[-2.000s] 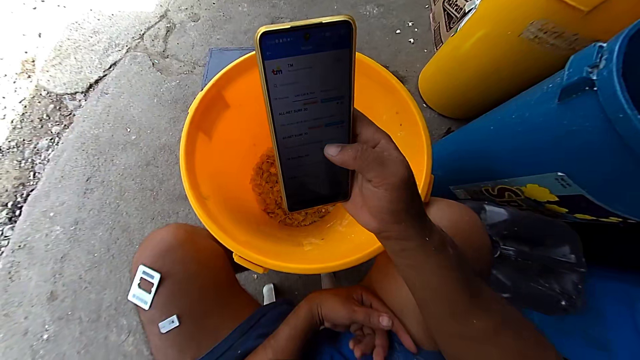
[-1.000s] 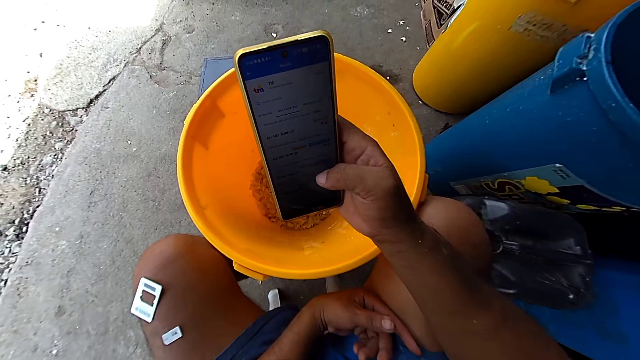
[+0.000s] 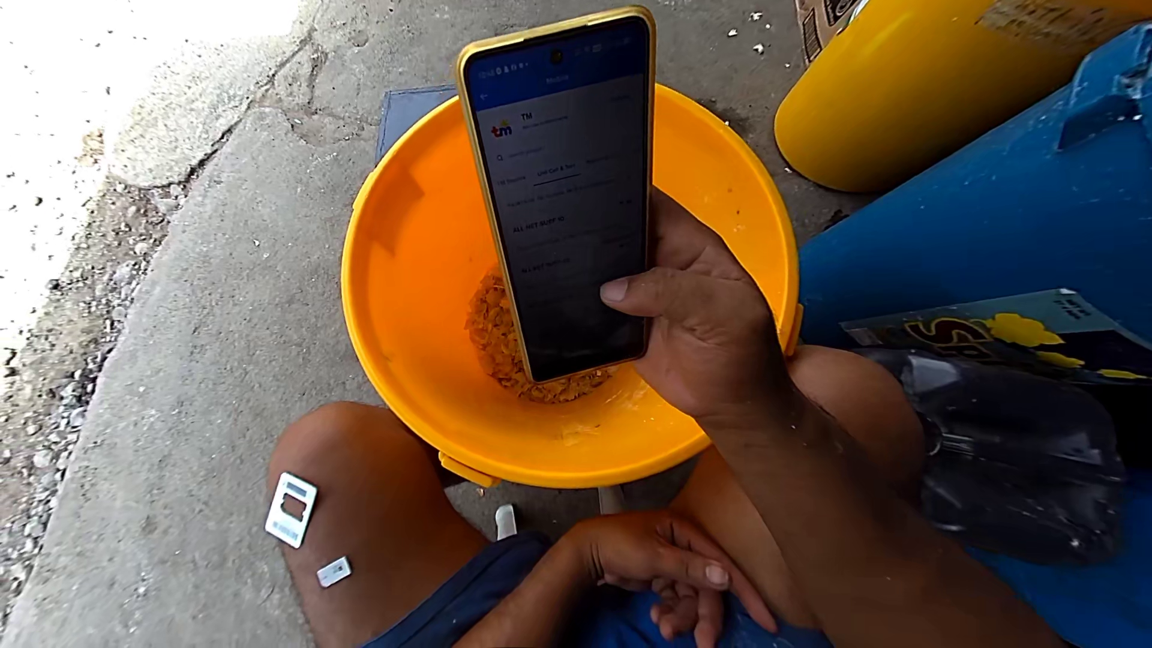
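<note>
My right hand [image 3: 711,315] holds a smartphone [image 3: 567,198] in a yellow case upright, its thumb over the lit screen, which shows an app page. Behind the phone stands an orange plastic tub [image 3: 405,270] with yellowish-brown scraps [image 3: 495,333] at its bottom. My left hand [image 3: 666,567] rests in my lap on the blue shorts, empty, with its fingers loosely apart. On my left thigh lie a white SIM card frame [image 3: 292,509] with a cut-out and a smaller white piece [image 3: 334,571], maybe a SIM card.
A yellow container [image 3: 882,99] and a large blue plastic barrel [image 3: 981,216] stand at the right. Below the barrel are a printed packet [image 3: 1008,328] and a dark clear plastic bottle or bag [image 3: 1017,450]. A dark flat object [image 3: 409,112] lies behind the tub on the concrete floor [image 3: 180,405].
The phone moved slightly left between the two earlier frames. Its screen looks dimmer now than one second ago. My left hand has stayed in my lap.
</note>
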